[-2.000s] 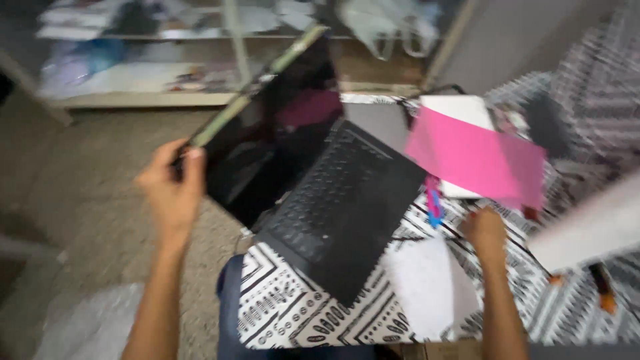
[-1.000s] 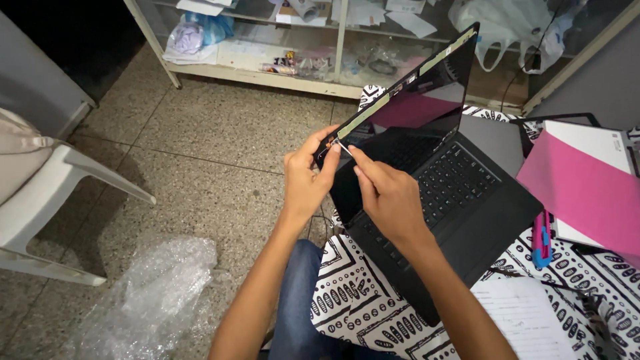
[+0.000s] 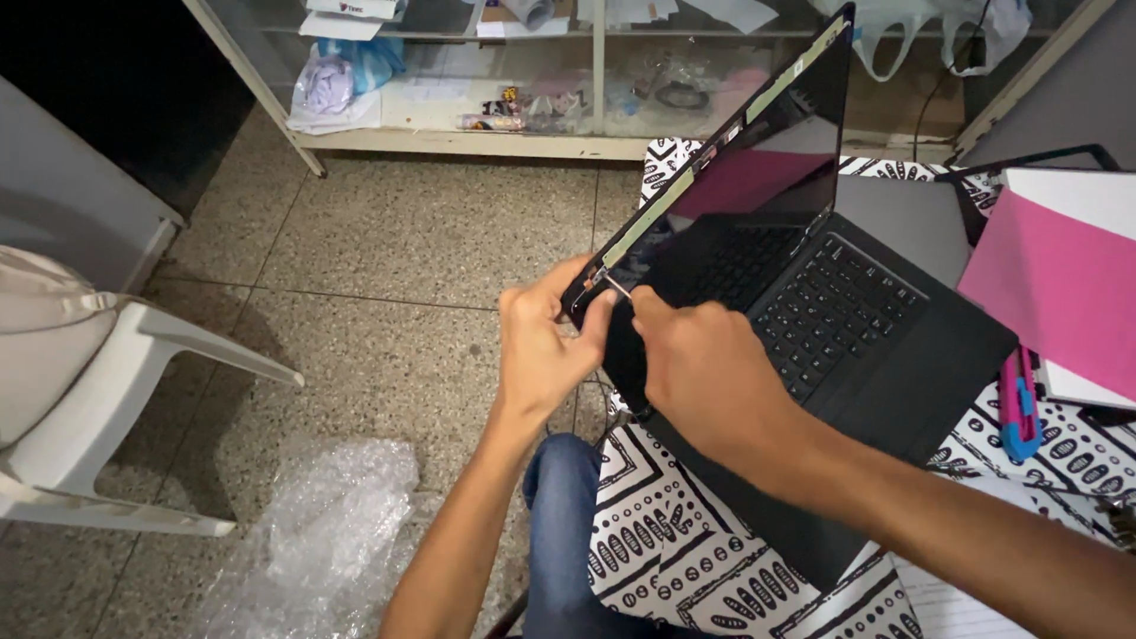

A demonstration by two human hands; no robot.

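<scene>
An open black laptop (image 3: 852, 373) lies at an angle on a patterned cloth, its screen (image 3: 754, 177) raised and the bezel absent along the top edge, where pale strips and small parts show. My left hand (image 3: 555, 337) grips the top corner of the lid, thumb on the screen side. Between the fingertips of my right hand (image 3: 701, 373) is a thin metal tool (image 3: 619, 286), perhaps a screwdriver or tweezers; its tip touches the lid's edge close to my left thumb. Most of the tool is hidden by my fingers.
Right of the laptop are a pink sheet (image 3: 1065, 275), a pink and blue box cutter (image 3: 1019, 404) and written paper (image 3: 958, 586). A glass-fronted cabinet (image 3: 497, 142) stands beyond. Left are a white plastic chair (image 3: 115, 390) and bubble wrap (image 3: 311, 532) on the floor.
Two seconds ago my right hand was over the cloth right of the laptop; it has come to the lid's corner with a thin tool. Over the last second both hands have stayed there.
</scene>
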